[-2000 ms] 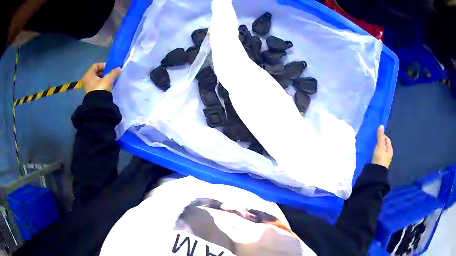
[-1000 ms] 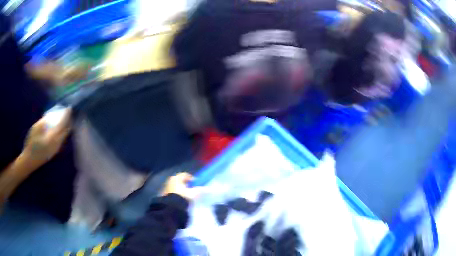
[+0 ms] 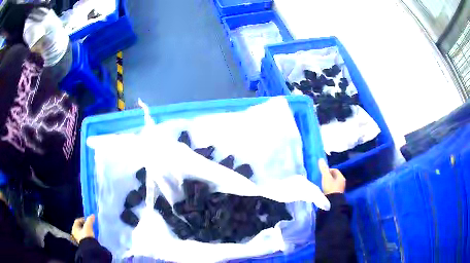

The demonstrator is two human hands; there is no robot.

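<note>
A blue plastic tray is held in front of me, its near edge cut off by the bottom of the picture. A creased white liner sheet lines it, with a fold lying over part of the load. Black moulded housings lie in a heap in the middle, with several loose ones around it. My left hand grips the tray's left rim near its lower end. My right hand grips the right rim, with the thumb up.
A blue tray with white liner and black housings stands beyond on the right. Further blue trays stand behind it along the white wall. A blue crate stack is at lower right. A seated person is at left, beside black-and-yellow floor tape.
The view has turned from the seated people at the benches to the aisle and wall-side crates. The held tray has come more fully into view, with both hands on it.
</note>
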